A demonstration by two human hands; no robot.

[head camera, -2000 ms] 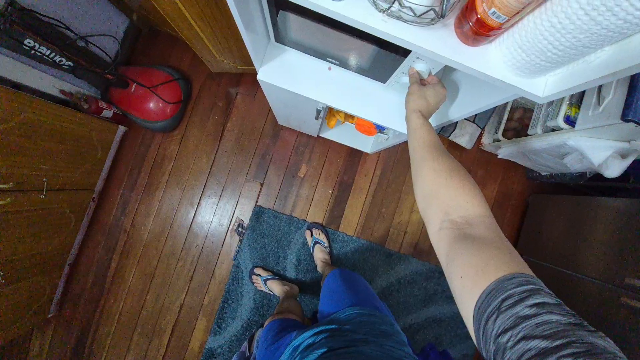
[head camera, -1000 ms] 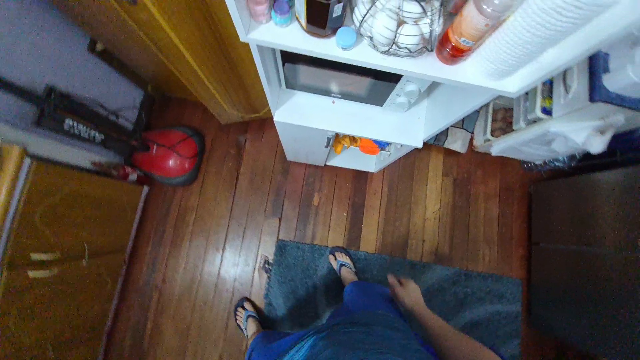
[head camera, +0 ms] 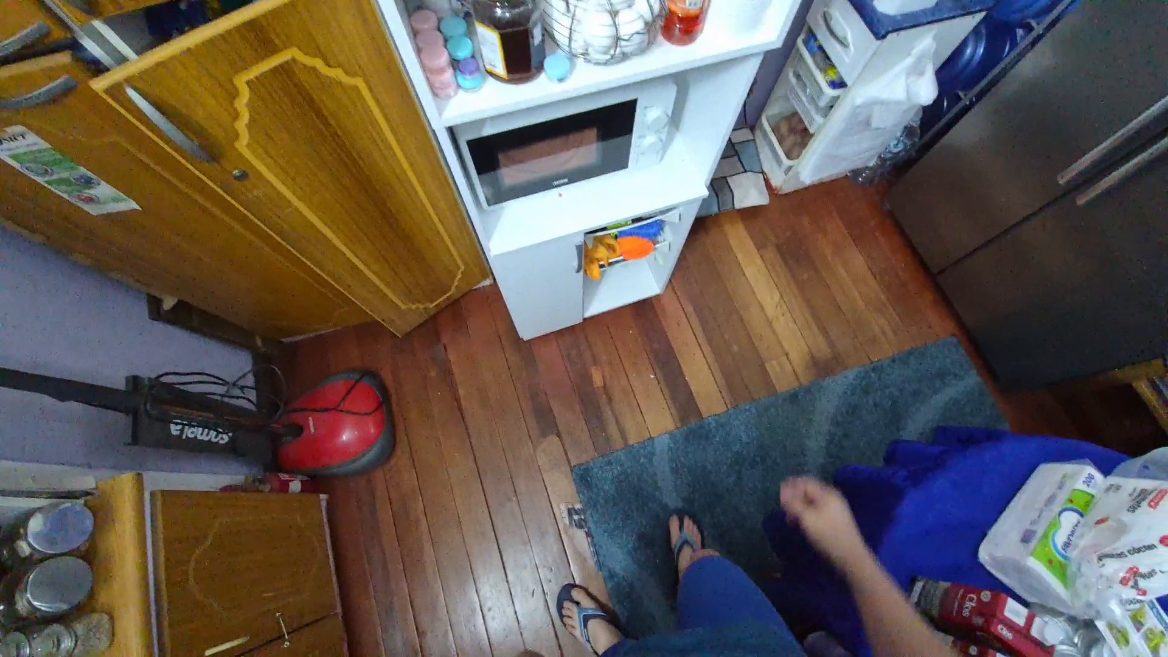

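Observation:
My right hand (head camera: pixel 821 518) is blurred and loosely curled, above the edge of a blue cloth (head camera: pixel 922 493); whether it holds anything cannot be made out. On that cloth, to the hand's right, lie a plastic-wrapped paper pack (head camera: pixel 1045 520), a red package (head camera: pixel 981 607) and white plastic bags (head camera: pixel 1131 538). My left hand is out of view. Ahead, a white microwave (head camera: pixel 557 151) with its door closed sits in a white shelf unit (head camera: pixel 584 214). Above it stand a dark jar (head camera: pixel 509 41), a wire basket with eggs (head camera: pixel 607 26) and a red bottle (head camera: pixel 684 18).
A dark grey rug (head camera: pixel 703 456) lies under one foot on the wooden floor. A red floor polisher (head camera: pixel 333 424) stands at the left by wooden cabinets (head camera: pixel 319 164). A white drawer unit (head camera: pixel 849 109) and a dark refrigerator (head camera: pixel 1049 201) are at the right.
My right hand has left the microwave's control side and come back down near my body, now by the blue cloth. The view has shifted, bringing the cloth and packages into sight.

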